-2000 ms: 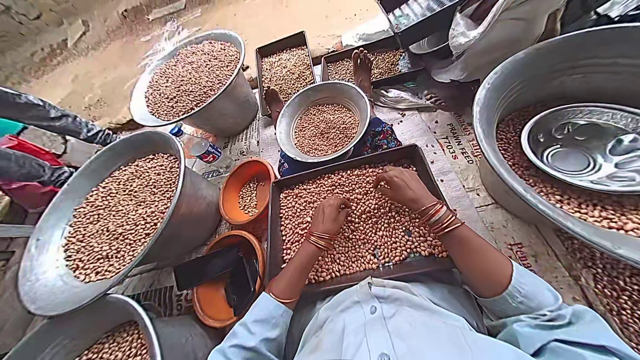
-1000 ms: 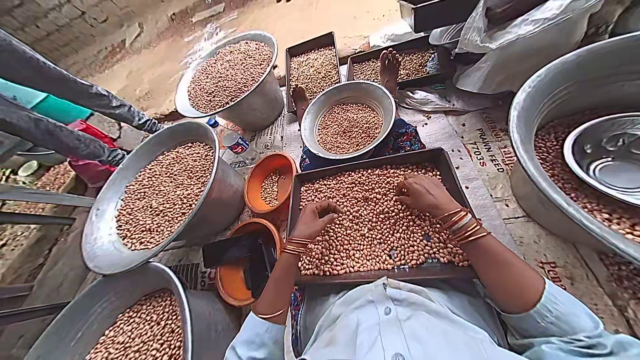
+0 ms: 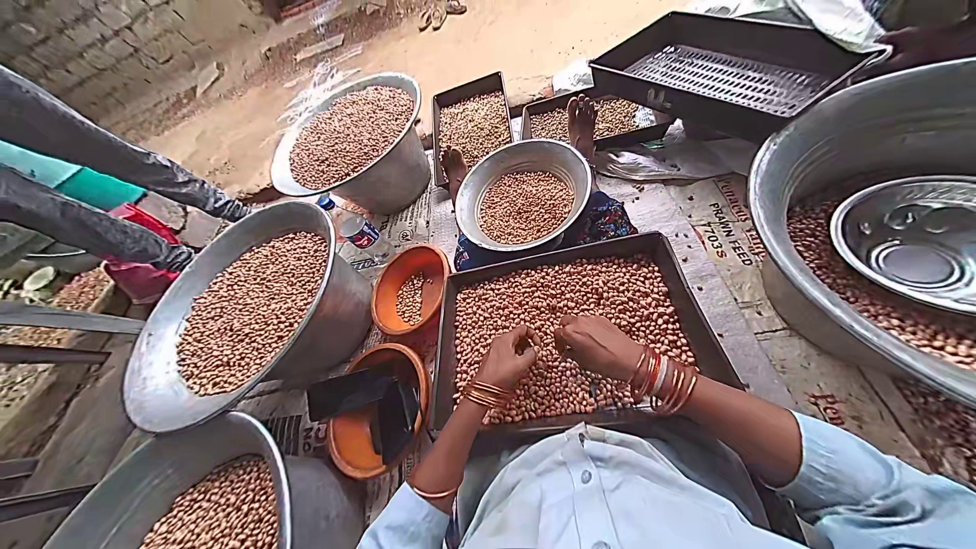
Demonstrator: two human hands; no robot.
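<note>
A dark rectangular tray [image 3: 705,328] filled with reddish-brown nuts or beans [image 3: 564,290] lies at my lap. My left hand [image 3: 509,355] is over the tray's middle, thumb and fingers curled towards each other; whether a nut is between them cannot be told. Close to its right, my right hand [image 3: 598,347] rests low on the nuts with bent fingers, its fingertips partly hidden. Just beyond the tray stands a metal basin [image 3: 583,179] of nuts between my bare feet. Left of the tray is an orange bowl [image 3: 381,293] with a few pale nuts.
Large metal tubs of nuts stand left [image 3: 149,358], upper left [image 3: 415,145] and right [image 3: 785,267], the right one holding a steel dish [image 3: 915,244]. A second orange bowl [image 3: 354,450] holds dark objects. A perforated black tray [image 3: 724,76] is upper right. A person's legs [image 3: 91,206] show at left.
Both hands have come closer together over the tray than one second ago. The view has shifted, bringing the perforated black tray more fully into sight at the upper right.
</note>
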